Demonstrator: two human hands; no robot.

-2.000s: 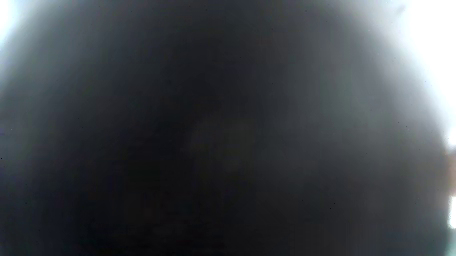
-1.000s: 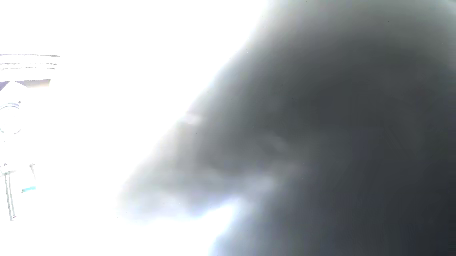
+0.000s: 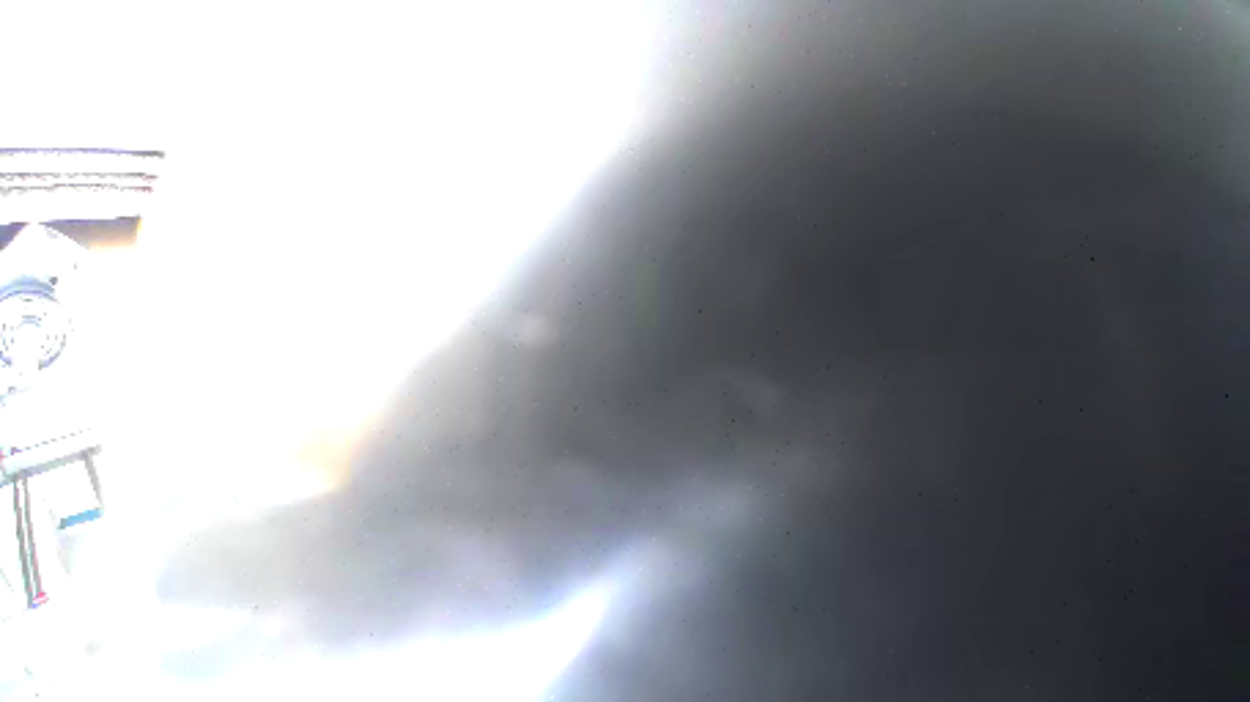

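A large dark grey, badly blurred shape (image 3: 932, 343) very close to the lens covers the middle and right of the head view. A blurred point of it reaches toward the lower left. I cannot tell what it is. Neither my left hand nor my right hand can be made out. No work piece can be made out, and whatever lies behind the dark shape is hidden.
The left side is overexposed white. At the far left edge are a round, ringed object like a fan (image 3: 30, 329), striped horizontal bars (image 3: 82, 170) above it, and a pale stand-like frame with thin legs (image 3: 55, 453) below it.
The dark shape covered nearly everything two seconds ago, then moved off the left side. Since one second ago its lower-left point has spread further left, and the far-left objects show more clearly.
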